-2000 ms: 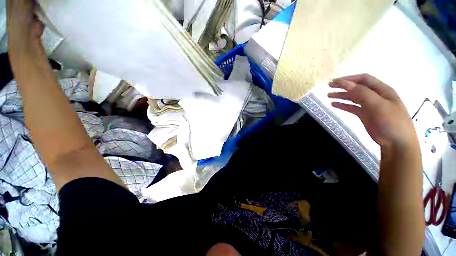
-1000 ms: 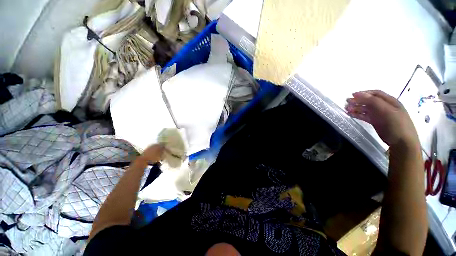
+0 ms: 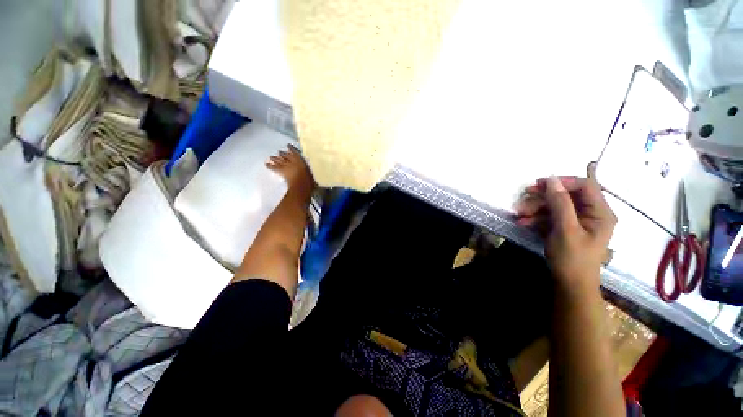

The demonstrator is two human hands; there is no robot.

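A beige fleecy panel (image 3: 350,89) lies on the left part of the white sewing table, its lower end over the front edge. White panels (image 3: 236,183) lie on the blue crate left of the table. My left hand (image 3: 292,173) is over these white panels, beside the beige panel's left edge, with its fingers spread; I see nothing held in it. My right hand (image 3: 568,213) is over the table's front edge with curled fingers and thumb near them; whether something small is between them cannot be told.
Red-handled scissors (image 3: 680,261) and a black phone (image 3: 723,254) lie at the table's right, below the sewing machine head (image 3: 717,134). Tied bundles (image 3: 49,155) stand at the left wall. Grey quilted pieces (image 3: 49,358) are heaped at lower left. The blue crate (image 3: 202,130) abuts the table.
My left hand has moved right and up, from a small beige piece to the white panels beside the table. My right hand has come lower to the front edge, fingers more curled. The view has shifted right.
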